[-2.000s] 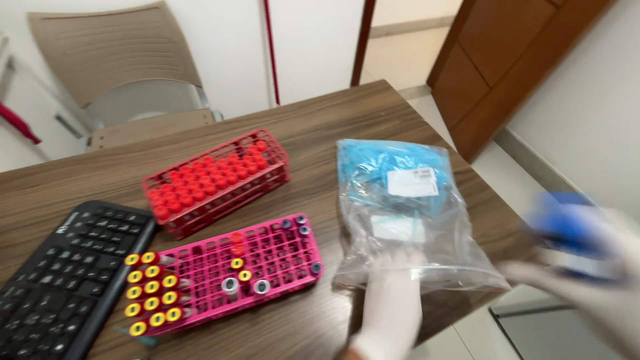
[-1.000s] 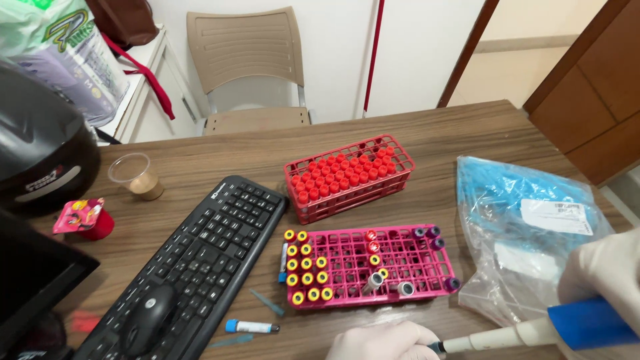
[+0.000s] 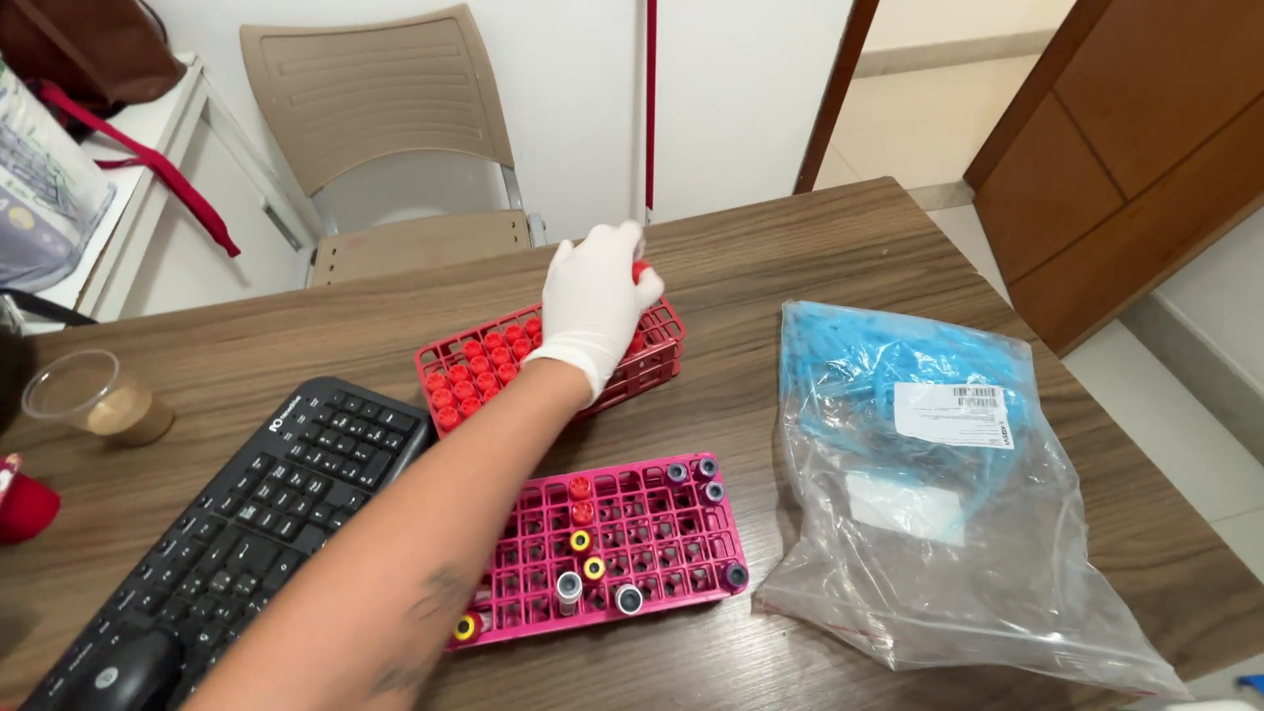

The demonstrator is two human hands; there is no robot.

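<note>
My left hand (image 3: 597, 301), in a white glove, is over the right end of the red rack (image 3: 674, 321), its thumb and fingers closed on a red-capped tube (image 3: 640, 270). Rows of red-capped tubes (image 3: 462, 390) fill the rack's left part. Nearer me lies a magenta rack (image 3: 657, 528) holding red-, yellow-, grey- and dark-capped tubes; my forearm hides its left end. At the bottom right edge, only a pale sliver, apparently my gloved right hand (image 3: 1185, 704), shows near a blue piece (image 3: 1252, 681); its grip is hidden.
A clear zip bag with blue plastic pieces (image 3: 908, 346) lies on the right of the wooden table (image 3: 790, 232). At left are a black keyboard (image 3: 247, 538), a mouse (image 3: 114, 671) and a plastic cup with brown liquid (image 3: 123, 405). A beige chair (image 3: 380, 99) stands behind the table.
My left hand has moved from near the magenta rack to the red rack and taken hold of a red-capped tube. My right hand, earlier holding a blue-and-white pipette, has moved almost out of view.
</note>
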